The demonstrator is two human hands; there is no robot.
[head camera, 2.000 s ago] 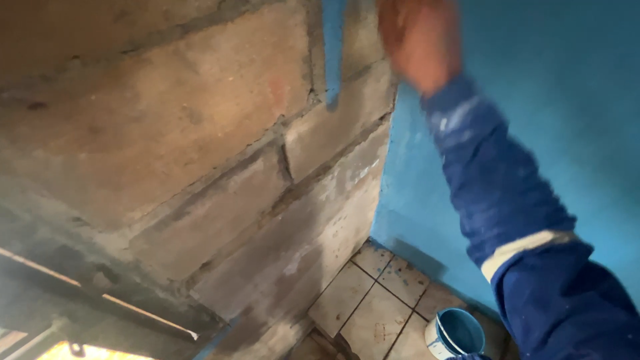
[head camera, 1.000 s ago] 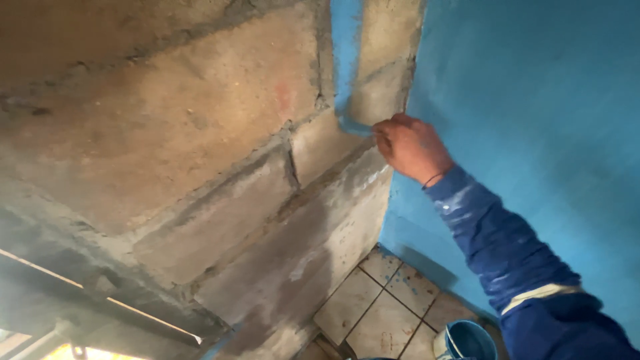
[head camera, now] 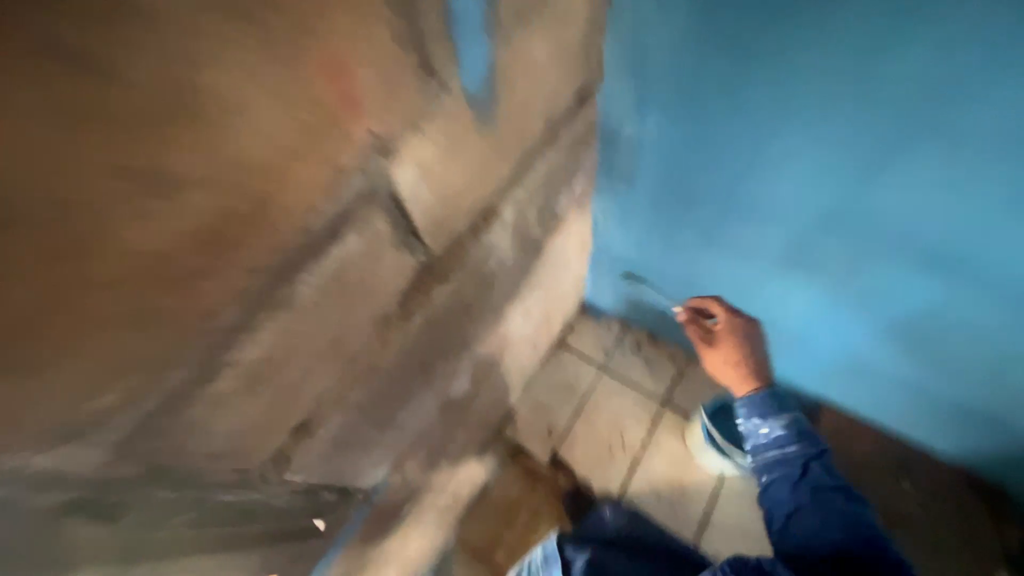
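My right hand (head camera: pixel 728 344), in a paint-spotted blue sleeve, pinches the end of a thin brush-like tool (head camera: pixel 650 288) whose dark tip points up and left in front of the blue wall. Just below the hand, partly hidden by the wrist, a white bucket (head camera: pixel 708 440) with blue paint inside stands on the tiled floor. A strip of blue paint (head camera: pixel 474 56) runs down the bare block wall (head camera: pixel 384 320) at the upper middle. The view is blurred. My left hand is not in view.
The blue wall (head camera: pixel 824 176) meets the block wall in a corner above the floor tiles (head camera: pixel 616 408). Dark blue clothing (head camera: pixel 624 536) shows at the bottom edge. A grey ledge or frame (head camera: pixel 160 512) lies at the lower left.
A second ago my right hand was at the block wall by the lower end of the blue strip; now it is lower, off that wall and above the bucket. The view has shifted somewhat.
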